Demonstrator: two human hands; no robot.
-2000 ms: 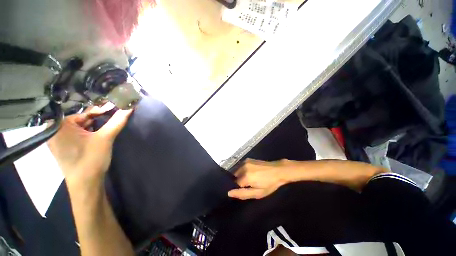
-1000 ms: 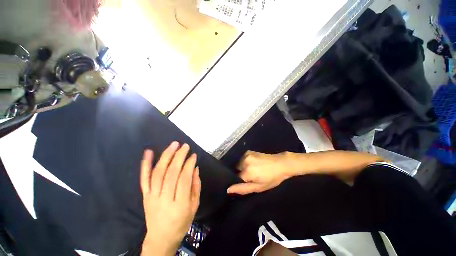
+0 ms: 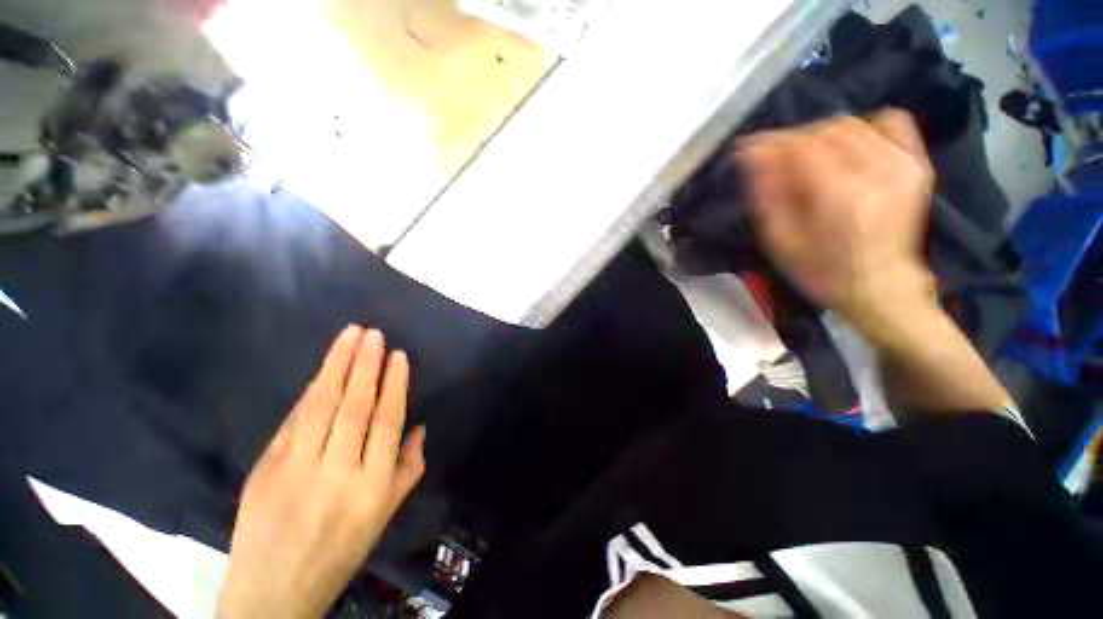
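Observation:
A large black fabric panel (image 3: 182, 363) lies at the left, its far edge under the machine's presser foot area (image 3: 212, 157), where the light is bright. My left hand (image 3: 321, 478) rests flat on the panel, palm down, fingers extended, gripping nothing. My right hand (image 3: 841, 200) is blurred, over the crumpled black fabric pile (image 3: 968, 145) right of the table. Its fingers look bent. Whether it grips any fabric cannot be told.
The white table (image 3: 508, 230) has a worn edge on the right. A printed label sheet (image 3: 526, 12) is cut off at the top. Blue crates (image 3: 1046, 266) stand at the far right. Small scraps lie on the floor behind the pile.
My left hand left the presser foot and came down onto the panel, then shifted left. My right hand moved from the table's near corner up to the fabric pile. The view shifted somewhat.

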